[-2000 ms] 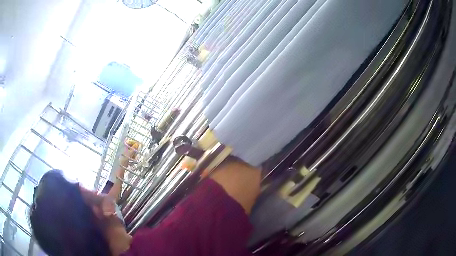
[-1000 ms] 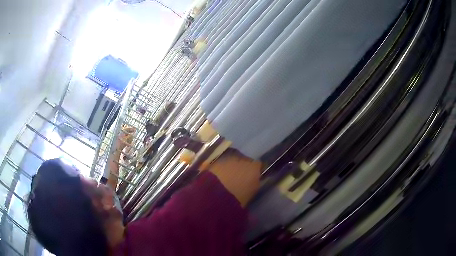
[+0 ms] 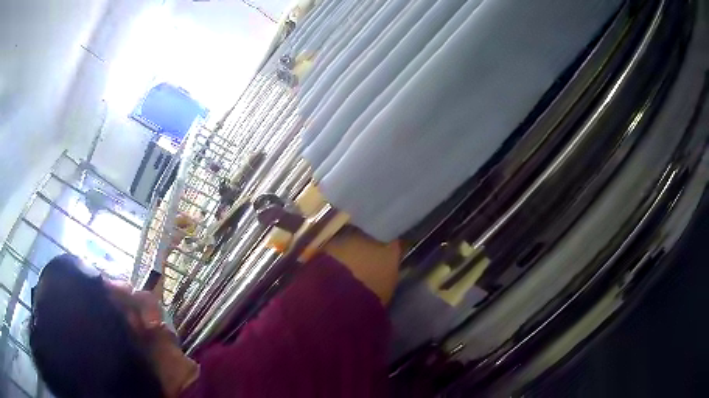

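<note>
Neither of my hands is in view. A grey-blue fabric panel [image 3: 451,116] with parallel ridges lies over rows of shiny metal tubes [image 3: 233,284] and fills the upper middle. A dark clamp [image 3: 278,214] sits by the tube ends at the panel's left edge, with a cream pad [image 3: 312,200] beside it. Another cream pad [image 3: 469,284] with a dark strip across it is at the lower middle. The picture is tilted and partly blurred.
A co-worker in maroon [image 3: 303,334] is close at the lower left, an arm reaching towards the tubes. A metal wire rack [image 3: 39,210] stands at the left. A blue object [image 3: 168,109] is at the upper left. Curved shiny rails [image 3: 591,124] run along the right.
The whole view has shifted slightly, so the fabric, tubes and co-worker appear a little further left. The co-worker's far arm appears lower.
</note>
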